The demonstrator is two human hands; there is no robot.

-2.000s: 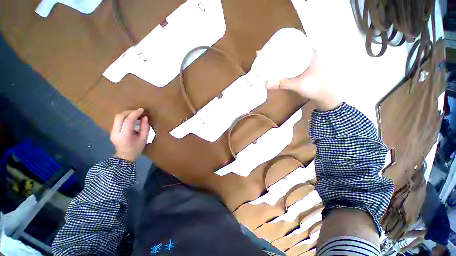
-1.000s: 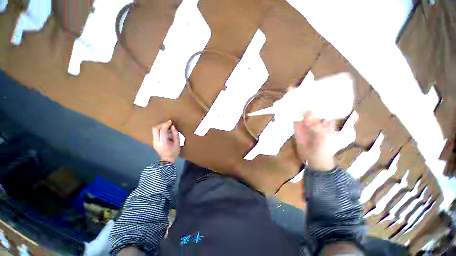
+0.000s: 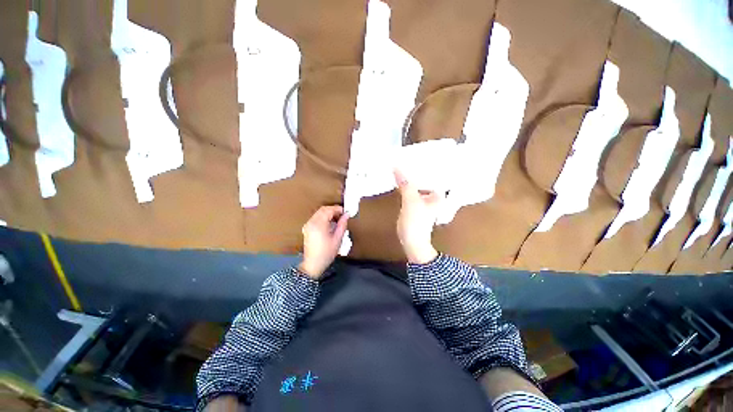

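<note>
My right hand [image 3: 418,213] is closed around the white squeeze bottle [image 3: 430,163], held over the panels at the centre; its nozzle is hard to tell against the white. My left hand [image 3: 323,237] is to its left, at the lower tip of a white stepped template [image 3: 381,113], with a small white wad [image 3: 346,244] in its fingers. Another white template [image 3: 497,121] lies just right of the bottle. The templates lie on overlapping brown panels [image 3: 277,229]. A thin brown curved handle [image 3: 411,113] shows between these two templates.
More templates [image 3: 268,96] and curved handles run in a row to both sides. The white table top [image 3: 683,24] shows at the upper right. The panels' near edge runs just before my dark apron. Below are a grey floor with a yellow line [image 3: 61,272] and metal frames.
The view has turned, so the templates now stand nearly upright across the picture. My right hand with the bottle has come closer to my left hand, which still holds the wad.
</note>
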